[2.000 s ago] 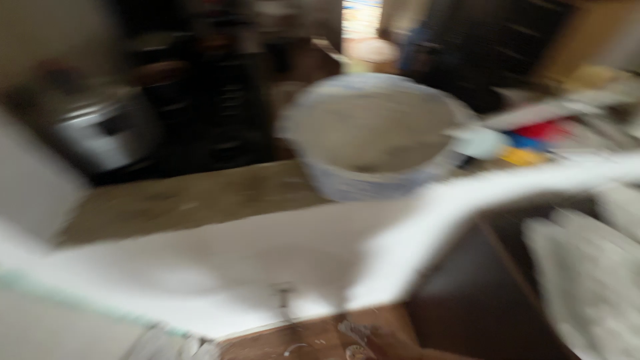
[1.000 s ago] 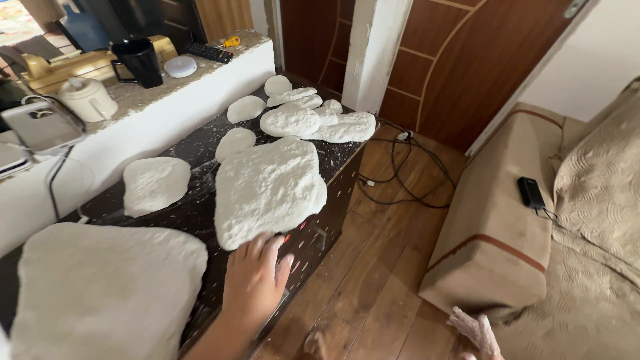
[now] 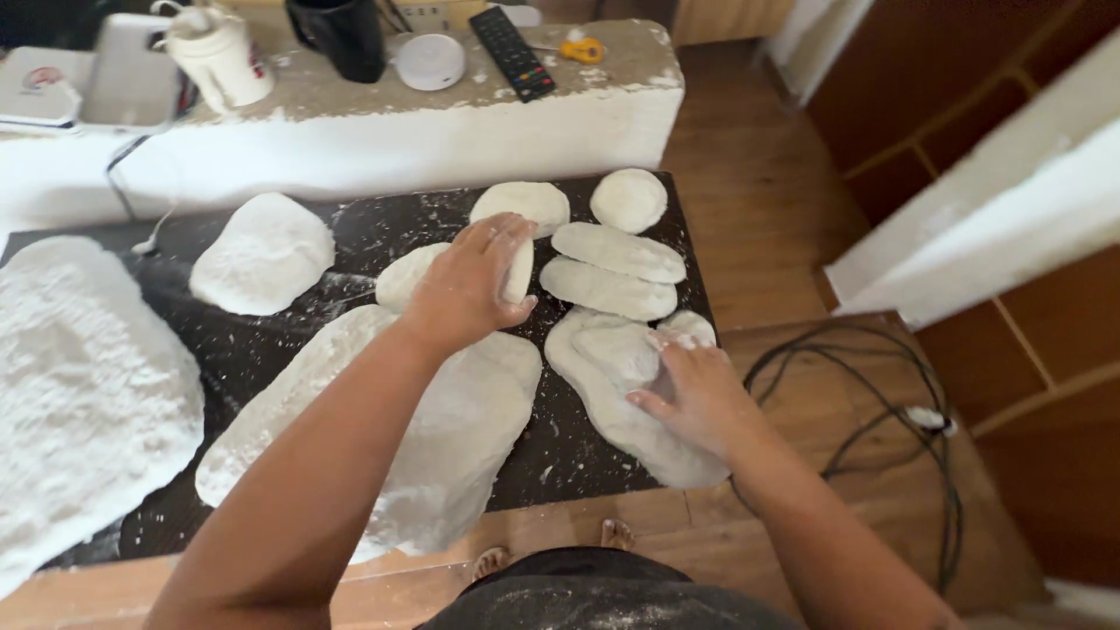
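Observation:
My left hand (image 3: pixel 472 276) grips a flat, rounded white piece (image 3: pixel 521 269), held on edge between thumb and fingers above the dark tabletop (image 3: pixel 350 227). Another pale oval piece (image 3: pixel 407 276) lies partly behind that hand. My right hand (image 3: pixel 700 385) is at a small white lump (image 3: pixel 617 350) on top of a long white slab (image 3: pixel 612 420); its fingertips meet a small rounded piece (image 3: pixel 687 328), and its grip is unclear. Two oblong pieces (image 3: pixel 619 251) lie side by side between the hands, with a round one (image 3: pixel 628 200) beyond. A large powdery slab (image 3: pixel 464 411) sits under my left forearm.
Another large white slab (image 3: pixel 87 385) fills the left side. A rough ledge (image 3: pixel 612 61) behind carries a black mug (image 3: pixel 337 39), a remote control (image 3: pixel 512 52), a round white device (image 3: pixel 430 61) and a white cup (image 3: pixel 219 57). Black cable (image 3: pixel 875 420) lies coiled on the wooden floor at right.
The view has turned from the room to the tabletop. My left hand has left the large slab's edge and now holds a flat piece; my right hand has come from beyond the table onto the white pieces.

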